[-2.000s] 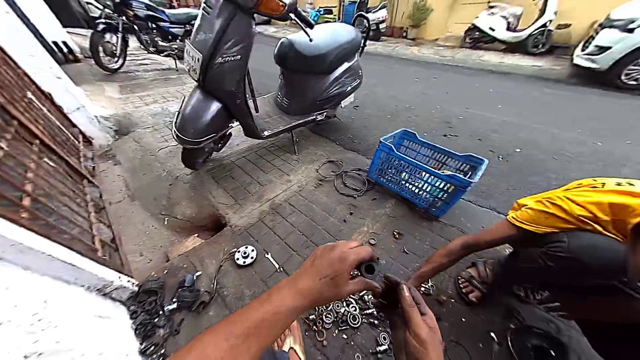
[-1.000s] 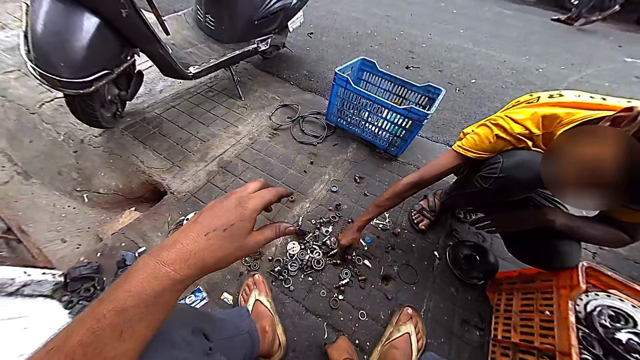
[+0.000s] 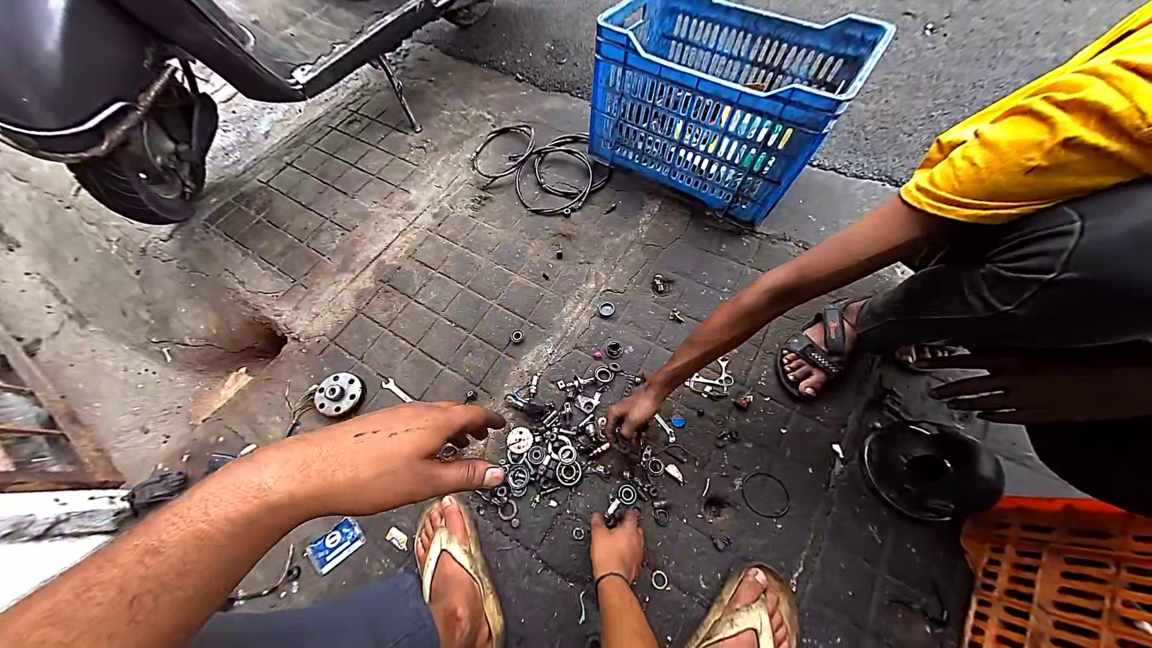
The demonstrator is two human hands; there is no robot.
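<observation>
My left hand (image 3: 409, 450) reaches in from the left above the near left side of a pile of loose metal parts (image 3: 562, 450), fingers apart and nothing in them. At the pile's near edge my right hand (image 3: 618, 544), with a dark band on the wrist, has its fingertips at a small metal part beside a bearing (image 3: 626, 494); whether it grips the part cannot be told. The pile holds bearings, rings, bolts and washers. A round metal plate with holes (image 3: 339, 394) and an open-end spanner (image 3: 396, 390) lie beyond my left hand.
A co-worker's hand (image 3: 633, 414) touches the pile from the right. Beyond stand a blue plastic crate (image 3: 693, 135), coiled cables (image 3: 549, 175) and a scooter (image 3: 117, 108). An orange crate (image 3: 1062, 576) and a black round part (image 3: 932, 470) lie right; a pavement hole (image 3: 256, 340) is left.
Two seconds ago my left hand held a dark round part; it is empty now. My right hand has come down to the pile's near edge. The view has tilted down.
</observation>
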